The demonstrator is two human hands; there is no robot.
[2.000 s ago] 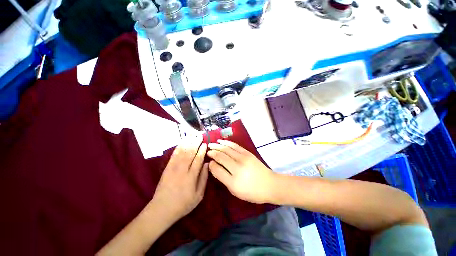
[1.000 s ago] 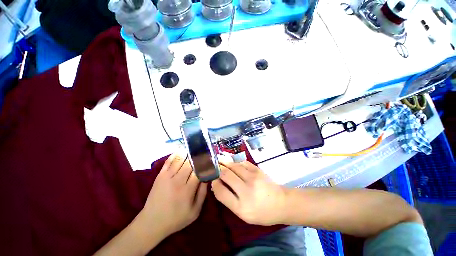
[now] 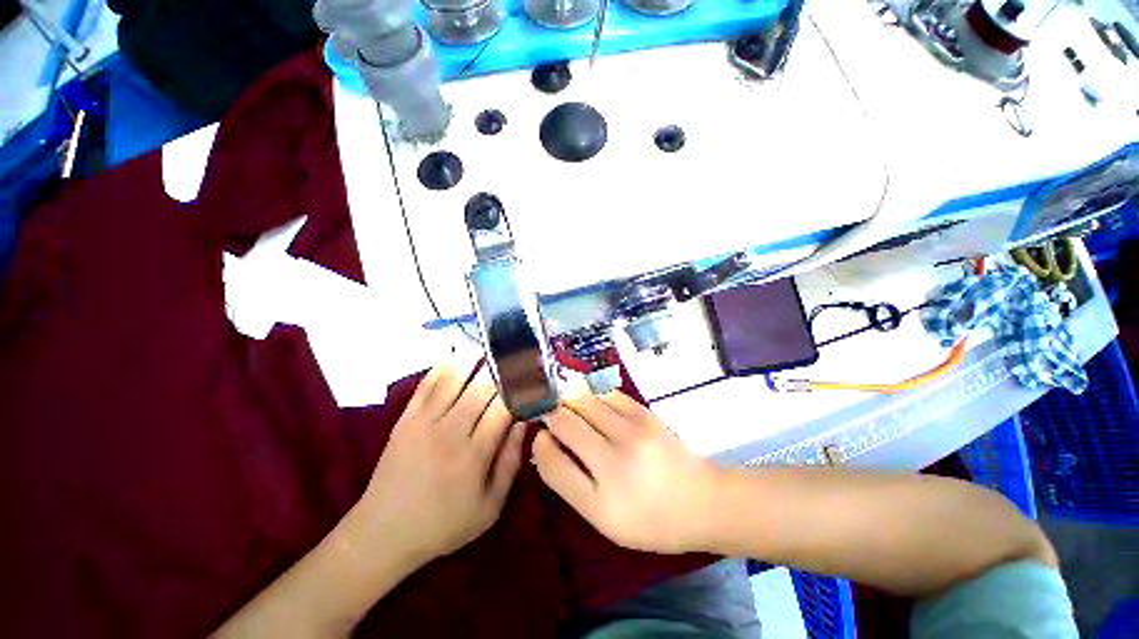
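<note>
Dark red cloth [image 3: 138,399] spreads across the left and runs under my hands to the needle area [image 3: 585,347] of the white sewing machine [image 3: 749,162]. My left hand [image 3: 440,462] and my right hand [image 3: 631,477] lie side by side on the cloth in front of the needle, holding it with bent fingers. Their fingertips are close together. A shiny upright metal bar [image 3: 515,343] stands before the needle and hides some fingertips and part of the stitching spot. A small piece of red cloth shows beside the presser parts.
Right of the needle are a dark phone [image 3: 759,327], a black cord with a ring [image 3: 882,316], an orange cord [image 3: 893,381], crumpled checked cloth [image 3: 1009,318] and yellow looped handles [image 3: 1047,260]. A ruler strip [image 3: 874,439] follows the front edge. Blue baskets [image 3: 1087,456] stand lower right.
The view has moved closer over the machine head, so the metal bar now overlaps my fingertips. Both hands stay together on the cloth at the needle. No clear movement of the cloth shows.
</note>
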